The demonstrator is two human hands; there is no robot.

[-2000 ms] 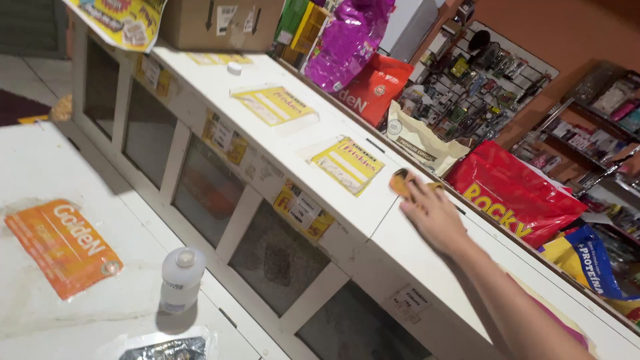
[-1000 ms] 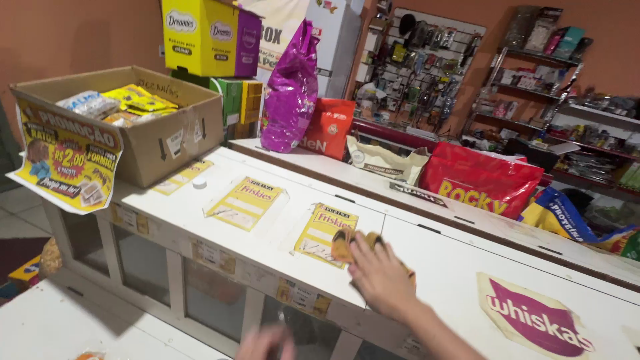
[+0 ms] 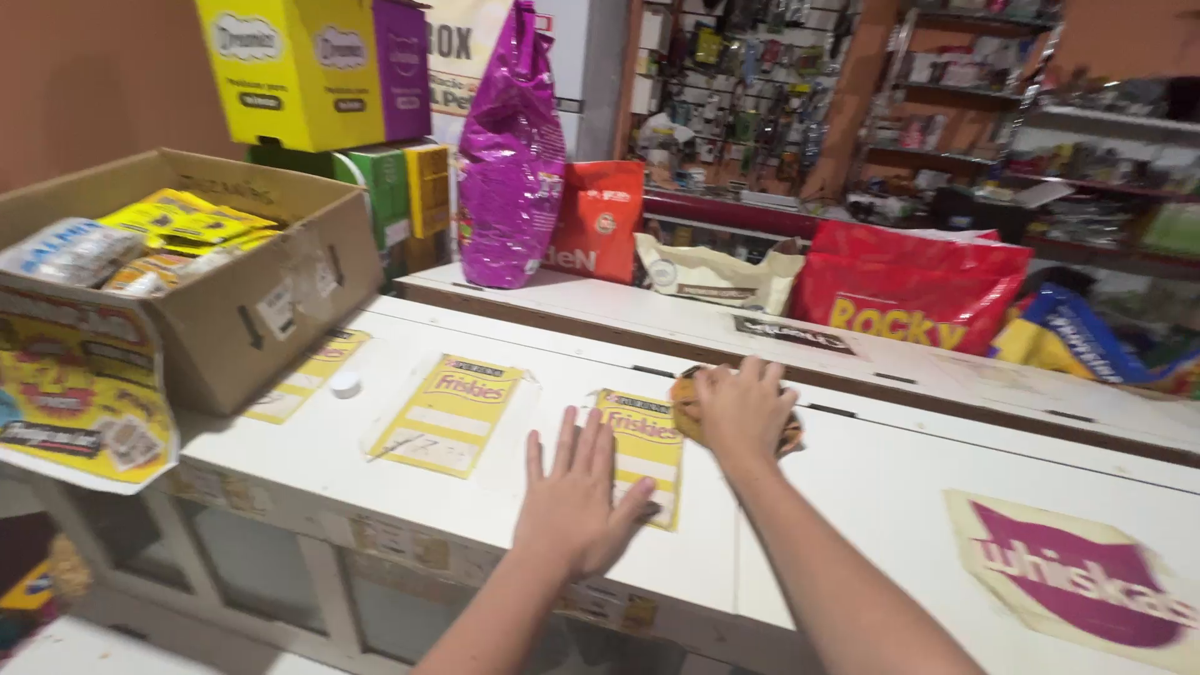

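Observation:
My right hand point(image 3: 747, 410) presses a crumpled orange and black cloth point(image 3: 692, 412) onto the white counter top point(image 3: 844, 525). It lies just right of a yellow Friskies label point(image 3: 642, 450) stuck on the surface. My left hand point(image 3: 574, 502) rests flat with fingers spread, partly over that label's left edge, and holds nothing. Further left is a second yellow Friskies label point(image 3: 450, 412), then a small white cap point(image 3: 345, 384) beside a third yellow label point(image 3: 314, 375). A Whiskas sticker point(image 3: 1069, 572) is on the counter at the right.
An open cardboard box point(image 3: 272, 281) with packets stands at the left end, a yellow flyer point(image 3: 80, 394) on its front. Behind the counter, a raised ledge point(image 3: 600, 305) bears a purple bag point(image 3: 511, 159), an orange bag point(image 3: 600, 220), a cream bag point(image 3: 717, 272) and a red Rocky bag point(image 3: 909, 281).
My left hand, low in the view a second ago, now lies on the counter by the label. My right hand stays on the cloth near the same label. The view has swung since two seconds ago.

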